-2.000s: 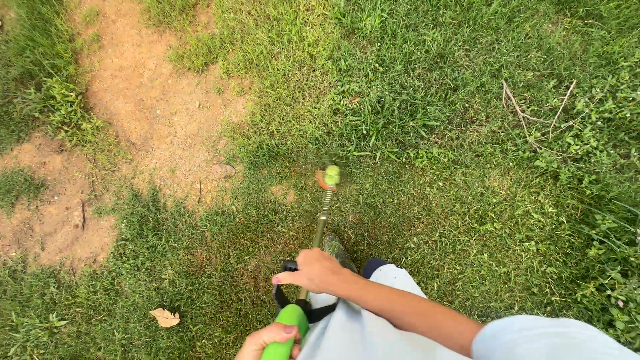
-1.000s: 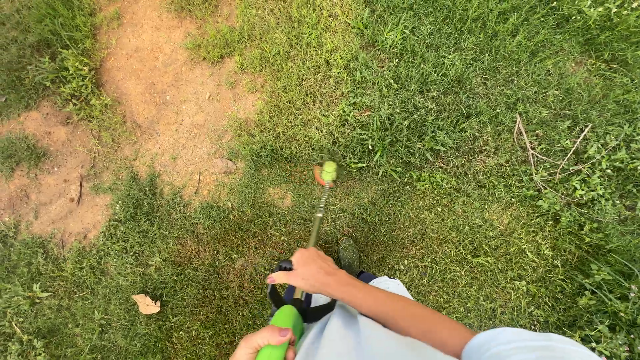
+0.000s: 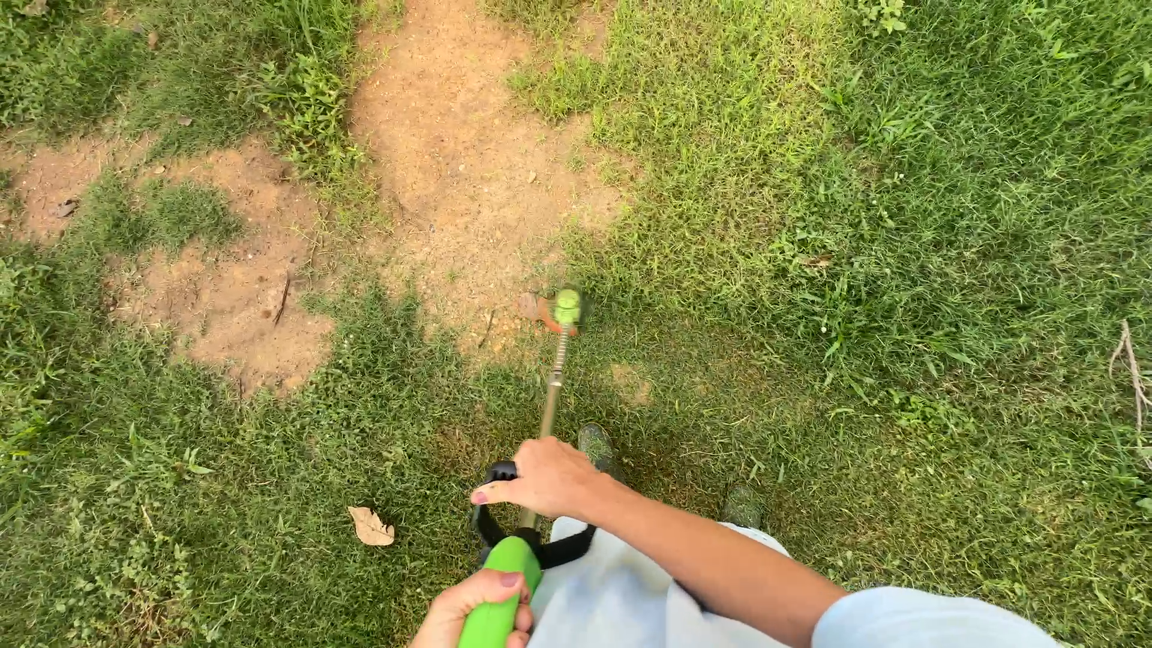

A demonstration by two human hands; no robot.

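Note:
A string trimmer with a green head [image 3: 567, 308], an orange guard and a metal shaft [image 3: 549, 409] reaches forward from my body. Its head, slightly blurred, is over the border between grass and bare soil. At the bottom, my left hand [image 3: 481, 603] is wrapped around the green rear handle [image 3: 508, 562]. Farther up the shaft, my right hand [image 3: 549, 477] grips the black front loop handle [image 3: 562, 547], thumb pointing left; its fingers are partly hidden.
Bare sandy soil [image 3: 468, 153] stretches ahead and left, with grass [image 3: 972, 198] on both sides. A dry leaf [image 3: 372, 527] lies at lower left, twigs [image 3: 1136, 382] at the right edge. My shoes [image 3: 596, 445] stand close behind the trimmer head.
The view has shifted left over the ground. The trimmer head has moved left, from the grass right of a small bare spot to the edge of the larger soil patch. Both hands keep their grip.

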